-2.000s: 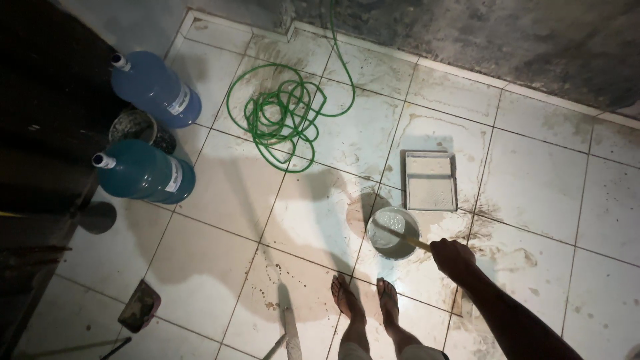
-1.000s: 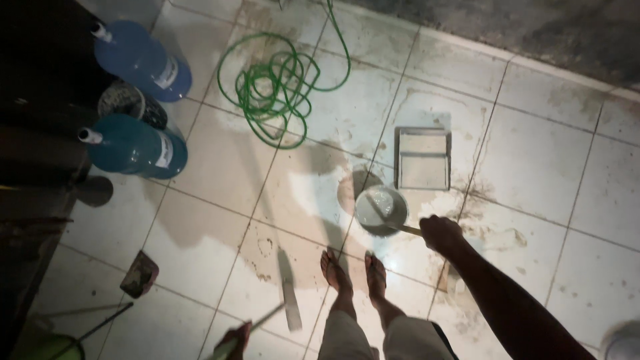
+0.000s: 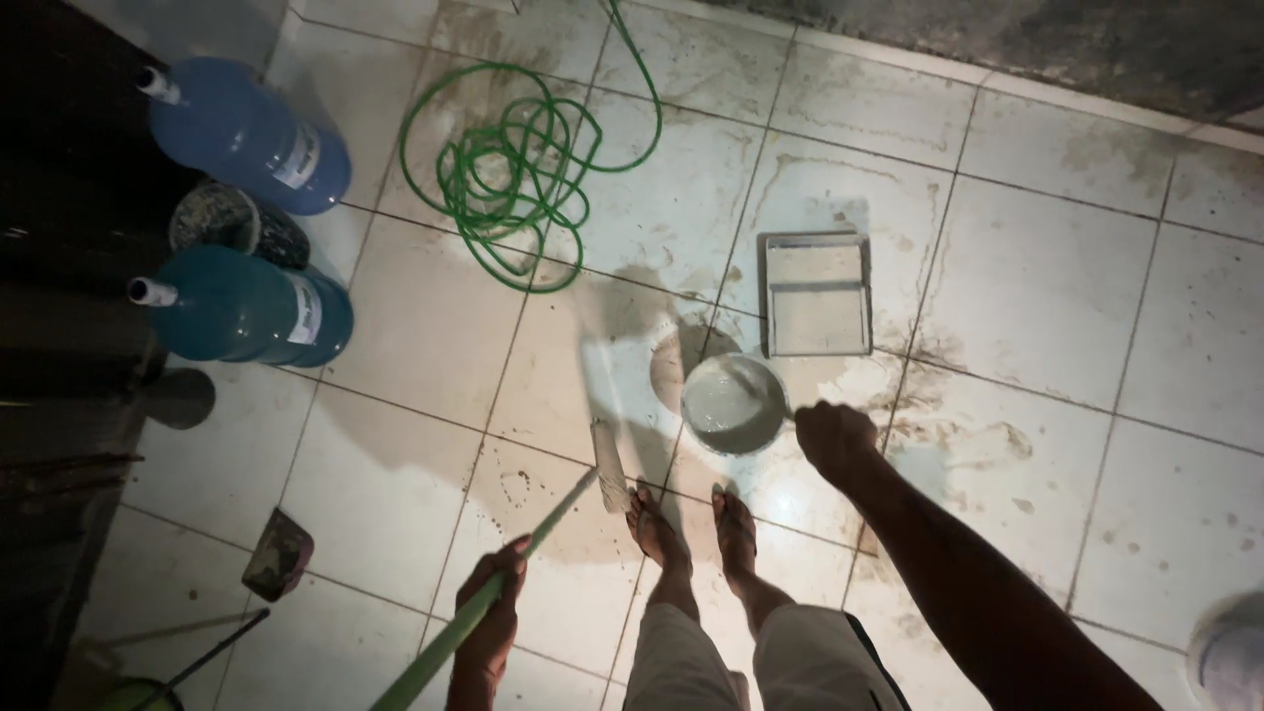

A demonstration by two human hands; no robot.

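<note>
My right hand point(image 3: 837, 444) is closed around a stick that reaches into a bucket of pale grey paint point(image 3: 733, 405); its lower end is hidden in the paint. In my left hand point(image 3: 491, 602) is the green pole point(image 3: 444, 642) of a paint roller. The roller's paint-coated cover point(image 3: 610, 466) is left of my feet, near the floor; whether it touches the tiles I cannot tell. Behind the bucket, slightly to its right, a rectangular paint tray point(image 3: 820, 318) with pale paint lies on the floor.
A tangled green hose point(image 3: 513, 178) lies on the tiles. At left stand a blue water jug point(image 3: 247, 133) and a teal one point(image 3: 252, 306), with a stained dark bucket point(image 3: 237, 225) between them. A dirty dustpan-like piece point(image 3: 278, 555) lies lower left. A whitish container point(image 3: 1229, 652) is at the right edge.
My left hand, out of sight two seconds ago, has come further into view with the green pole. The roller cover has moved up, close beside my feet. My right hand stays at the bucket with the stick.
</note>
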